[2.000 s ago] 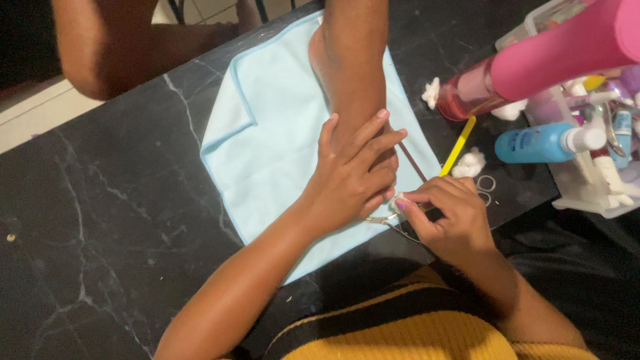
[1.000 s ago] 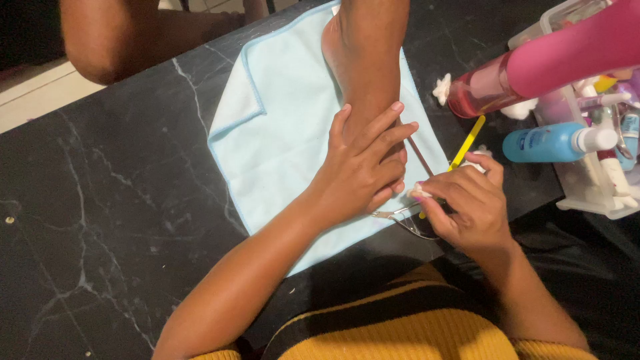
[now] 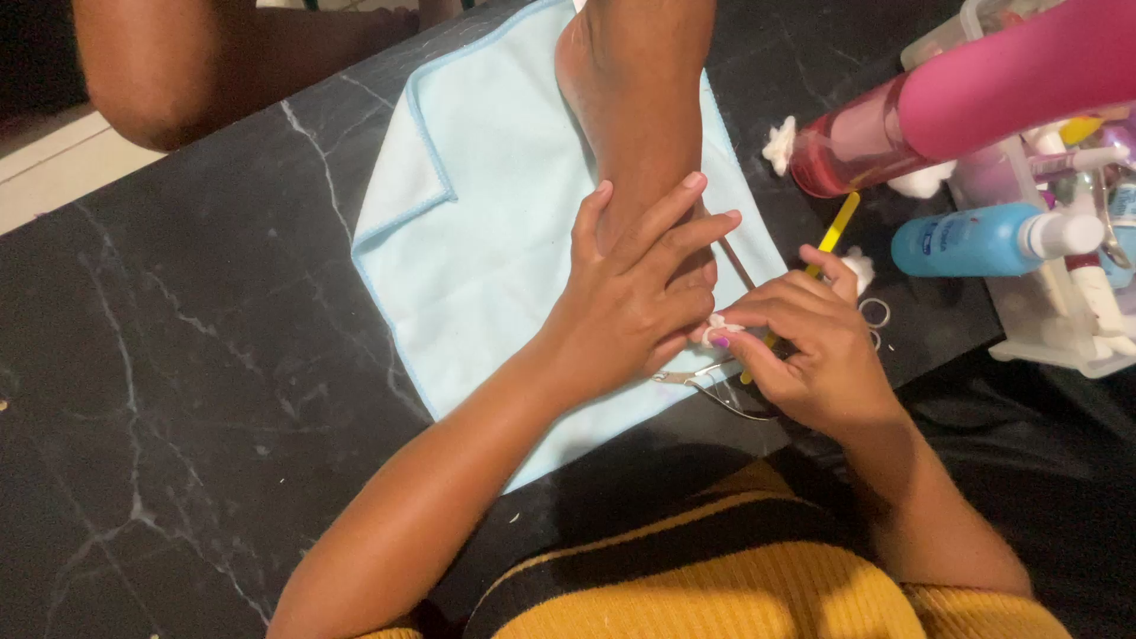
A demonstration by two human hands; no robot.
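Observation:
Another person's bare foot (image 3: 652,115) rests on a light blue cloth (image 3: 497,257). My left hand (image 3: 635,288) lies over the front of that foot with its fingers spread, gripping the toe end. Just right of the toes, my right hand (image 3: 799,342) pinches a small piece of white cotton (image 3: 721,330) between thumb and fingers, close against the toes. Metal cuticle nippers (image 3: 679,377) lie on the cloth's lower edge, partly beneath my right hand. A yellow stick or file (image 3: 834,232) and a thin dark stick (image 3: 735,262) pass under the same hand.
Scissors' finger loops (image 3: 874,312) and cotton tufts (image 3: 779,146) are on the black marbled table (image 3: 222,355). At the right stand a pink-topped bottle (image 3: 994,80), a blue bottle (image 3: 967,241) and a clear plastic bin (image 3: 1056,342) of supplies. The other person's knee (image 3: 155,80) is beyond the table's far edge.
My left hand stays on the foot. The right hand keeps the cotton by the toes, with its wrist and fingers slightly shifted.

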